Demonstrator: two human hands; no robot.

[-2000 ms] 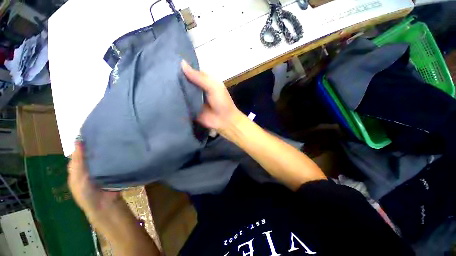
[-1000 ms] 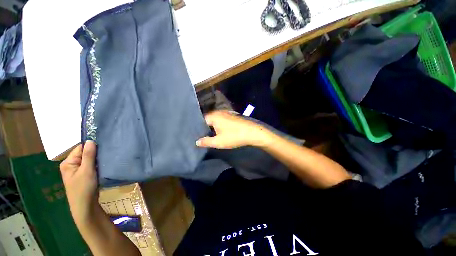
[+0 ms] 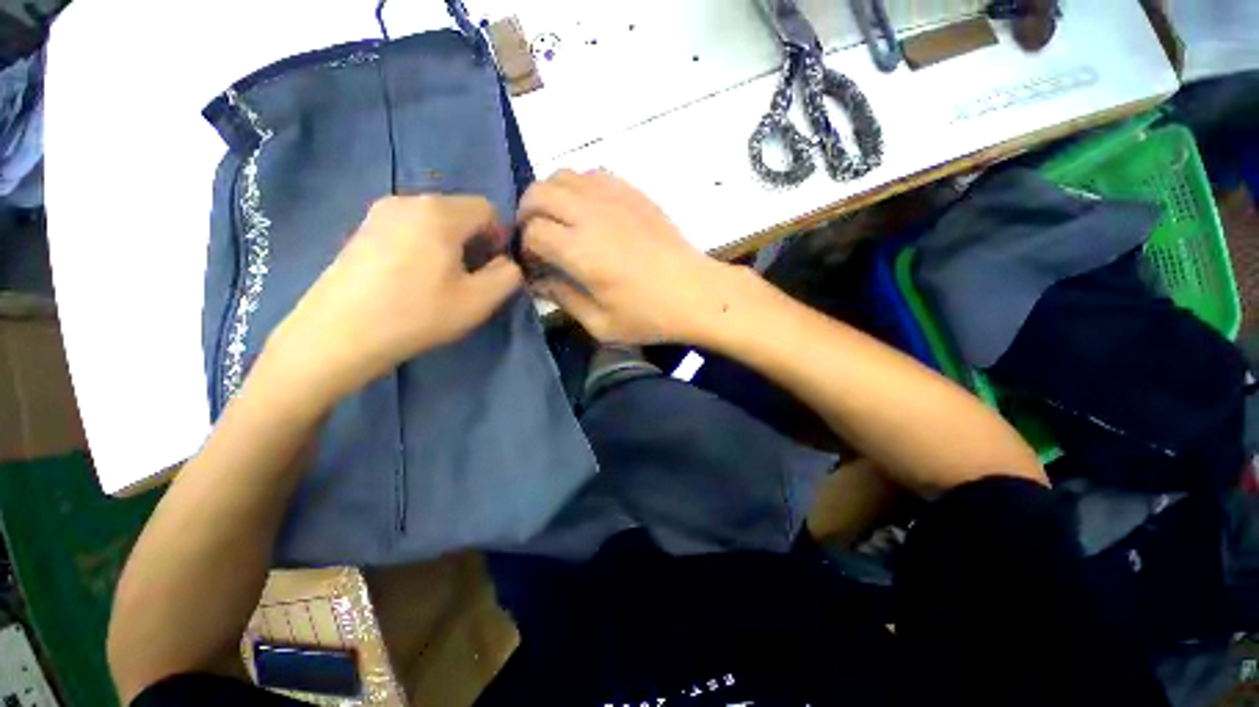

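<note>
The grey-blue garment panel [image 3: 476,428] lies on the white table and hangs over its front edge towards my lap. A pale embroidery line [image 3: 249,263] runs along its left side, and a dark seam runs down its middle. My left hand [image 3: 428,263] lies across the panel with its fingers pinching the right edge. My right hand [image 3: 594,256] meets it there, fingers curled on the same edge. The fingertips nearly touch, and the exact grip is partly hidden.
The white table [image 3: 635,152] holds fabric shears [image 3: 817,124] with wrapped handles and a small brown block [image 3: 514,55]. A green basket [image 3: 1174,207] with grey and black pieces stands at the right. A carton [image 3: 311,622] is below left.
My left hand has moved from the panel's lower left corner to its right edge. My right hand has moved up along that edge to meet it. The panel lies flatter than at first.
</note>
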